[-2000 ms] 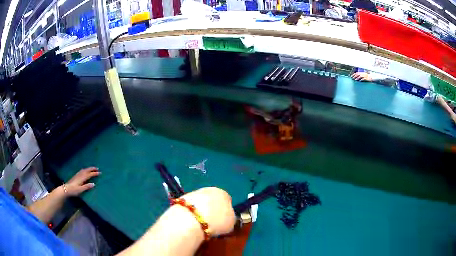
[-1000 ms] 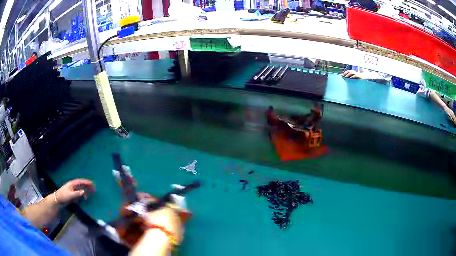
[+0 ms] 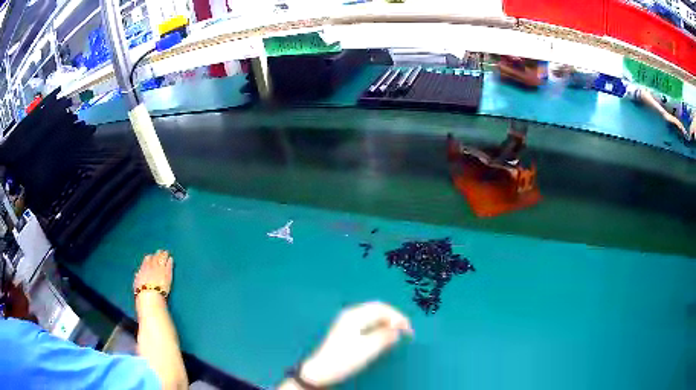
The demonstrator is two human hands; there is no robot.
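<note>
My left hand [image 3: 359, 343], blurred and with a dark band at the wrist, reaches in from the bottom edge over the green bench. Its fingers look curled; whether they hold anything cannot be told. It is just below and left of a loose pile of small black inserts [image 3: 431, 265], apart from it. A few inserts lie left of the pile. My right hand is not in view. An orange-brown assembly fixture [image 3: 496, 187] with dark arms on it sits on the dark belt beyond the pile.
A pale three-pointed piece [image 3: 282, 231] lies left of the pile. A neighbour's hand [image 3: 156, 270] with a beaded bracelet rests on the bench at left. A post with a yellowish sleeve [image 3: 151, 146] hangs down. Beyond the belt are a black slotted tray [image 3: 423, 90] and another worker's arm.
The neighbour's braceleted hand has moved left, and the fixture it handled is out of clear view. My left hand has come in at the bottom. The belt fixture has shifted right.
</note>
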